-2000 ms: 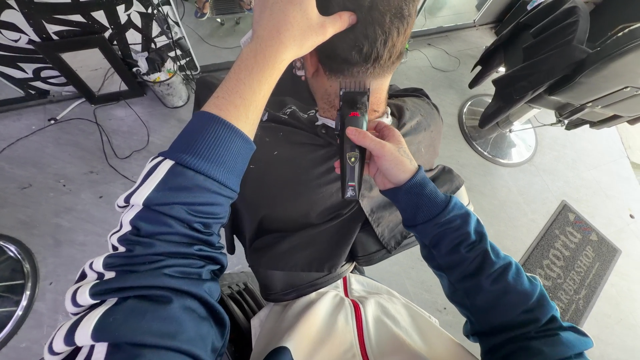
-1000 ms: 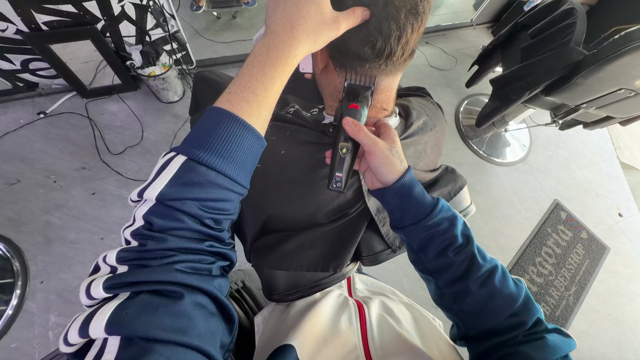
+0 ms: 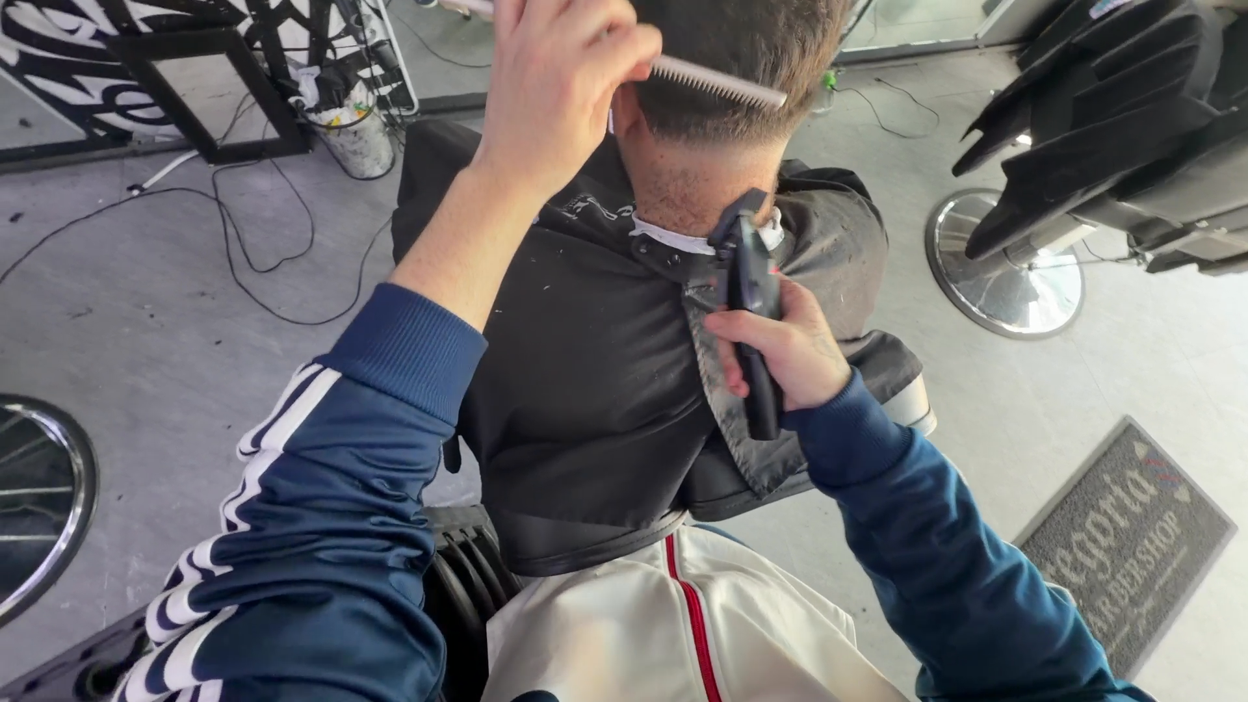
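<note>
A seated person, seen from behind, has short dark hair [image 3: 721, 58] and wears a black barber's cape [image 3: 585, 361] over a white neck strip [image 3: 673, 237]. My left hand [image 3: 565, 88] holds a light-coloured comb [image 3: 721, 82], its teeth against the hair at the back of the head. Below the hairline, my right hand [image 3: 785, 341] grips a black hair clipper [image 3: 751, 283]. The clipper points up with its head near the right side of the neck and strip; whether it touches them I cannot tell.
At right stands a black barber's chair [image 3: 1102, 127] on a round chrome base [image 3: 1004, 263]. A grey mat with writing [image 3: 1131, 546] lies lower right. Upper left are a framed mirror [image 3: 214, 93], a bin [image 3: 356, 141] and cables [image 3: 229, 219] on the floor. Another round base [image 3: 39, 507] is at the left edge.
The clipper has moved off the lower back of the head to the right, beside the neck, and has turned. The comb now shows in my left hand, against the hair.
</note>
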